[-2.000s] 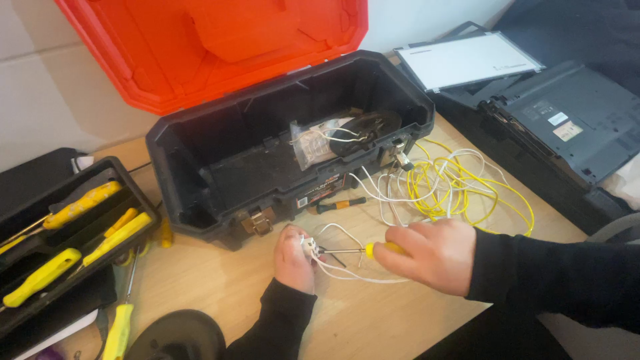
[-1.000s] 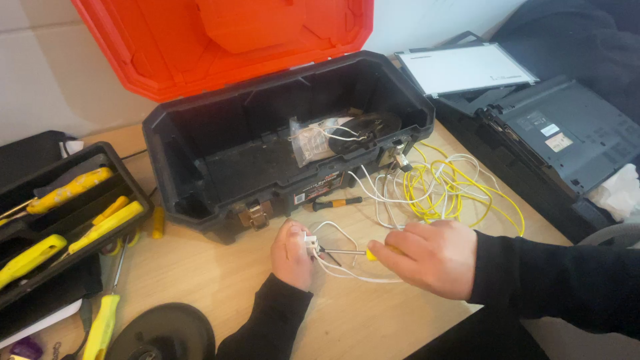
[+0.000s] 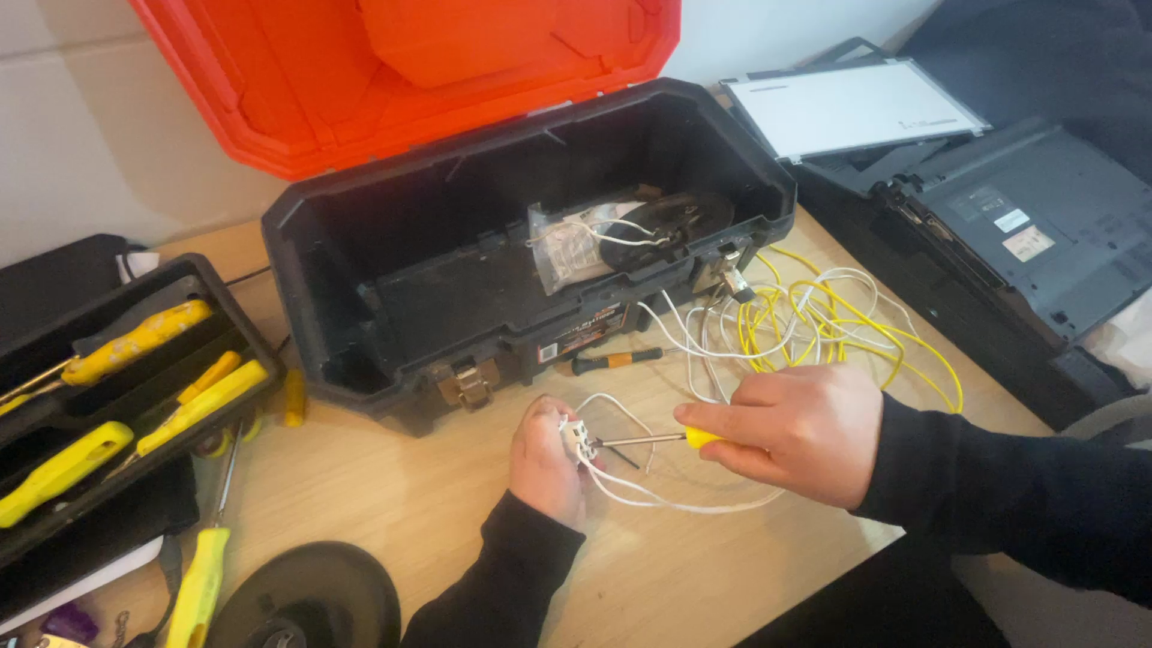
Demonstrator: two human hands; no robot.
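My left hand (image 3: pixel 547 463) grips a small white electrical part (image 3: pixel 576 439), perhaps a terminal block or socket, above the wooden table. White wires (image 3: pixel 670 504) run from it and loop to the right. In my right hand (image 3: pixel 796 432) is a screwdriver by its yellow handle (image 3: pixel 700 437); its metal shaft (image 3: pixel 643 440) points left and its tip meets the white part. Whether the tip sits in a screw is too small to tell. A thin dark piece (image 3: pixel 621 456) sticks out beside the shaft. My fingers hide much of the part and the handle.
Behind my hands stands an open black toolbox (image 3: pixel 432 279) with a red lid (image 3: pixel 432 81). Yellow wire (image 3: pixel 837 324) lies coiled at its right, near a laptop's underside (image 3: pixel 1017 225). At left are a tray (image 3: pixel 247 355) of yellow-handled screwdrivers and a black disc (image 3: pixel 310 594).
Both hands keep nearly the same pose, with the screwdriver at the white part throughout. My right hand's grip on the handle has shifted slightly.
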